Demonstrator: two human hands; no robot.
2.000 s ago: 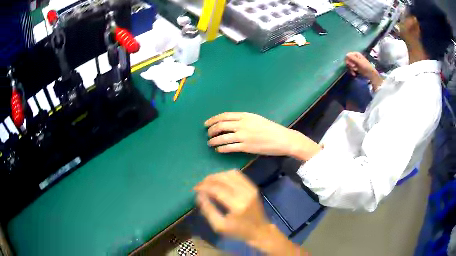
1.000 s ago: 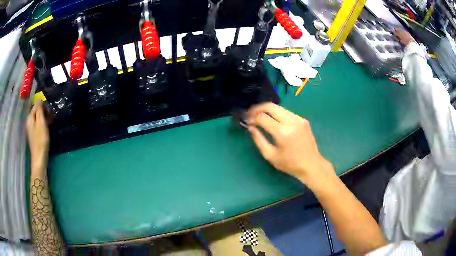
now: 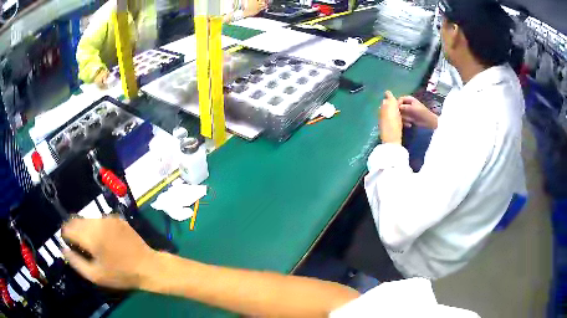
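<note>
The black clamping fixture (image 3: 146, 223) is at the lower left, partly cut off by the picture's edge and partly hidden by my right hand. Its toggle clamps stand up with red ribbed grips, one red grip (image 3: 113, 183) just above my hand. My right hand (image 3: 102, 251) is over the fixture among the clamps, fingers curled. A dark patch shows under the fingers, and I cannot tell whether the hand holds anything. My left hand is out of the picture.
Behind the fixture is a blue tray stack (image 3: 138, 148). A white bottle (image 3: 193, 166), crumpled wipes (image 3: 176, 200) and an orange stick (image 3: 194, 215) lie near yellow posts (image 3: 211, 81). Stacked clear trays (image 3: 283, 102) stand beyond. A person in white (image 3: 454, 168) sits at right, another in yellow-green across.
The view has swung right again after turning to the fixture. My right hand has moved from the fixture's front right corner to among the clamps. My left hand has left the picture.
</note>
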